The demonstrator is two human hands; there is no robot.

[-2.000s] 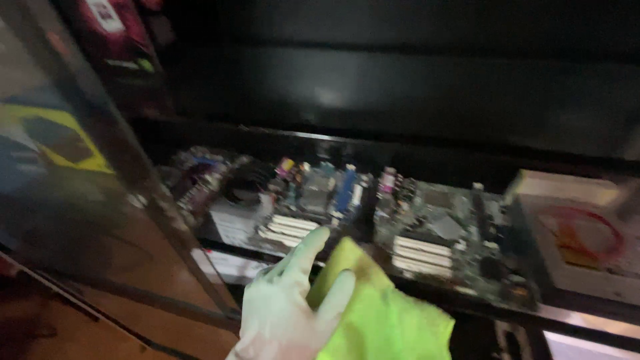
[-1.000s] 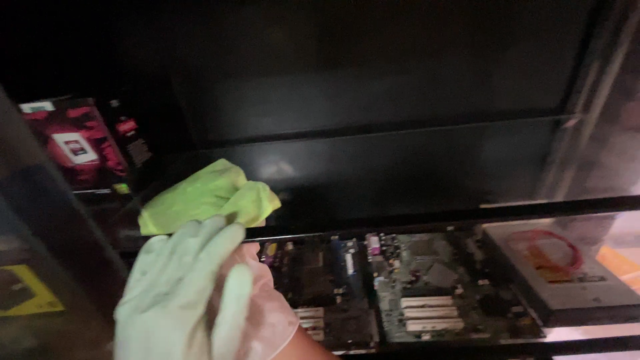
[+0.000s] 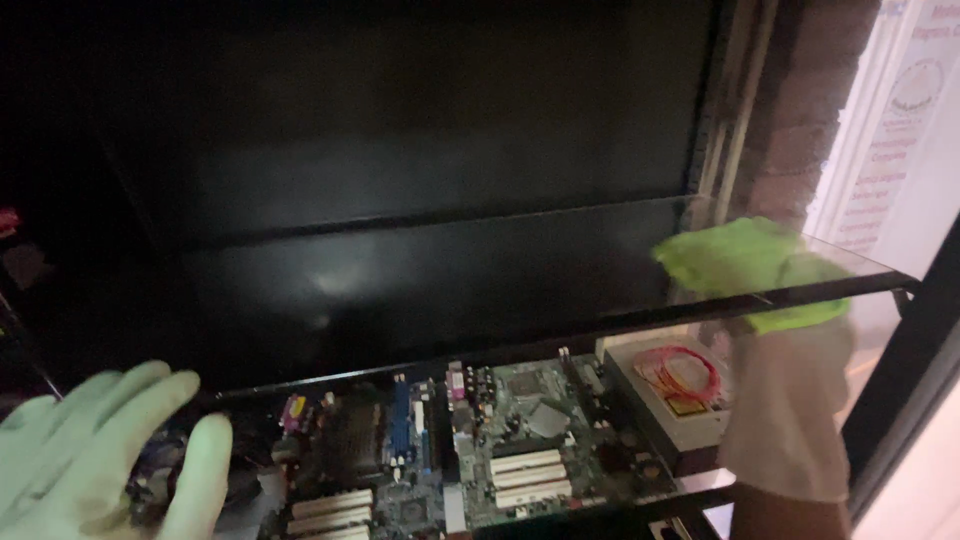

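My left hand [image 3: 112, 450], in a pale glove, is at the lower left with its fingers apart and nothing in it, in front of the lower shelf's boards. On the right, my right hand [image 3: 795, 390], also gloved, reaches up to the end of a glass shelf [image 3: 480, 262]. A yellow-green cloth [image 3: 735, 255] lies over the shelf's right part and hangs over its front edge, covering the right fingers. Below are computer motherboards [image 3: 525, 420] with white slots, and a metal optical drive [image 3: 667, 405] with a coil of red wire [image 3: 679, 371] on top.
The cabinet's black back panel [image 3: 412, 97] rises behind the shelf. A dark frame post [image 3: 911, 382] stands close to my right arm. Past a brick wall [image 3: 795, 150] at the right hangs a white banner [image 3: 892, 150] with writing.
The cloth, at the left part of the shelf one second ago, is now at its right end. My left hand has come into view at the lower left. The view has shifted to the right.
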